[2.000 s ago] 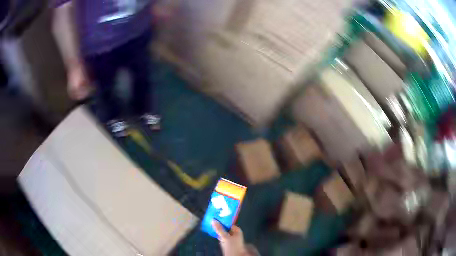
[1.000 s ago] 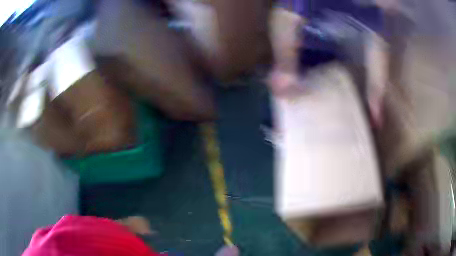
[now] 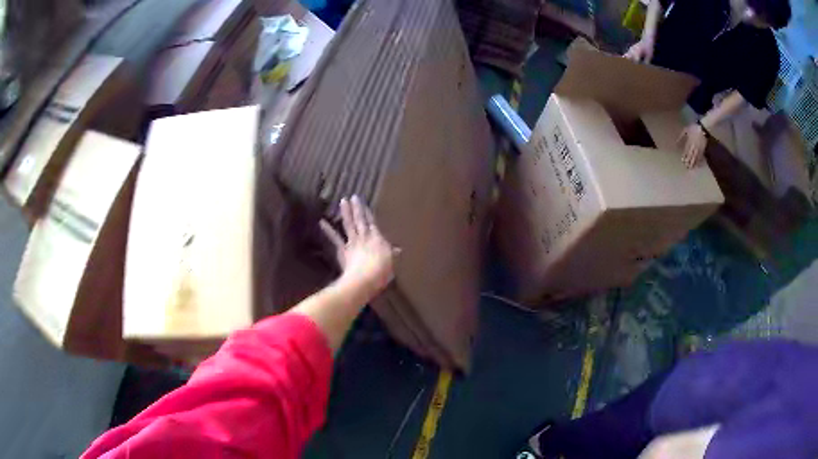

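A thick stack of folded brown carton blanks (image 3: 430, 197) stands on edge, leaning, in the middle of the view. My left hand (image 3: 363, 251), in a red sleeve, reaches up from the lower left with spread fingers. It lies at the near left edge of the stack and appears to touch it. It grips nothing. My right hand is not in view.
Closed cartons (image 3: 193, 224) stand at the left. A large open carton (image 3: 619, 188) stands right of the stack, with a dark-clothed person's hands on it. A purple-clothed person (image 3: 744, 403) is at bottom right. A yellow line (image 3: 433, 417) crosses the green floor.
The view has swung to the carton blank stack. My left arm now reaches across to it. The blue-and-orange tape gun, held in a hand two seconds ago, is out of view.
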